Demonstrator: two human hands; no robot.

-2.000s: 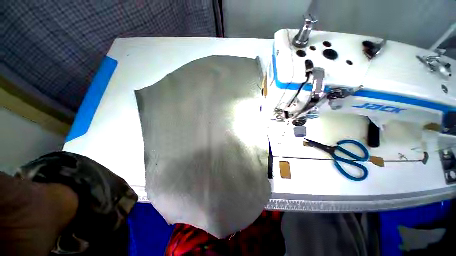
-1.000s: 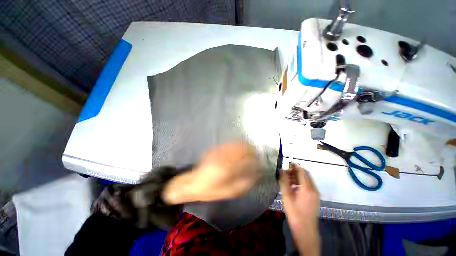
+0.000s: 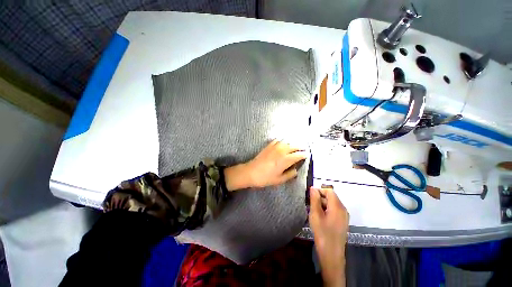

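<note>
A grey fabric panel (image 3: pixel 213 117) lies on the white machine table, its lower end hanging over the front edge. A narrow dark strip (image 3: pixel 310 171) runs along its right edge. My left hand (image 3: pixel 269 166) lies flat on the panel, fingertips at that edge, just below the needle area. My right hand (image 3: pixel 327 210) pinches the dark strip at the panel's edge, nearer the table's front. The sewing machine head (image 3: pixel 359 67) stands right of the panel. The presser foot is hard to make out under the bright lamp.
Blue-handled scissors (image 3: pixel 405 188) lie right of the needle. A small black block (image 3: pixel 434 160) and a brown piece (image 3: pixel 433 192) lie beside them. A small grey metal piece (image 3: pixel 359 157) sits at the scissor tips. Blue tape (image 3: pixel 100 84) covers the table's left corner.
My left hand has come in from the left and now rests on the panel. My right hand has come in to the panel's right edge. The view has shifted somewhat.
</note>
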